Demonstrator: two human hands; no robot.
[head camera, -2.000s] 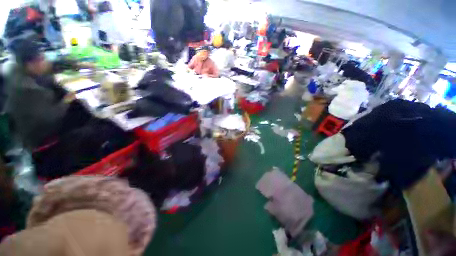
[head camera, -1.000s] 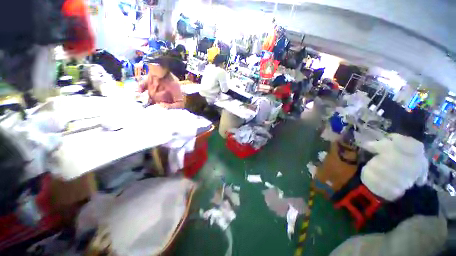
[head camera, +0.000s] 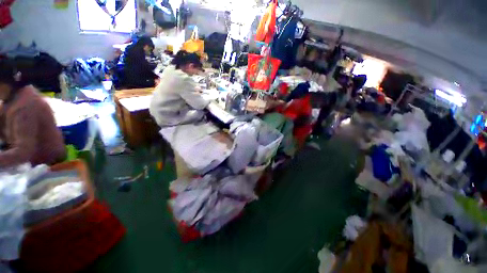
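Neither of my hands is in the picture. Nearest in front of me is the green floor (head camera: 283, 213). Ahead, a red crate (head camera: 188, 232) stands on the floor, heaped with pale grey-white fabric pieces (head camera: 211, 200). At the lower left, an orange-brown crate (head camera: 88, 184) holds white pieces, with red material (head camera: 99, 229) below it. The picture is blurred, so finer detail cannot be told.
A person in a pale top (head camera: 179, 96) sits at a sewing station; a person in dark clothes (head camera: 136, 64) sits behind. A person in pink (head camera: 34, 125) is at the left edge. Fabric heaps and a brown box (head camera: 374, 245) line the right. A red bag (head camera: 262, 71) hangs ahead.
The view has moved forward along the floor aisle. The person in pink has shifted to the left edge, and the person in the pale top and the heaped red crate appear larger and nearer.
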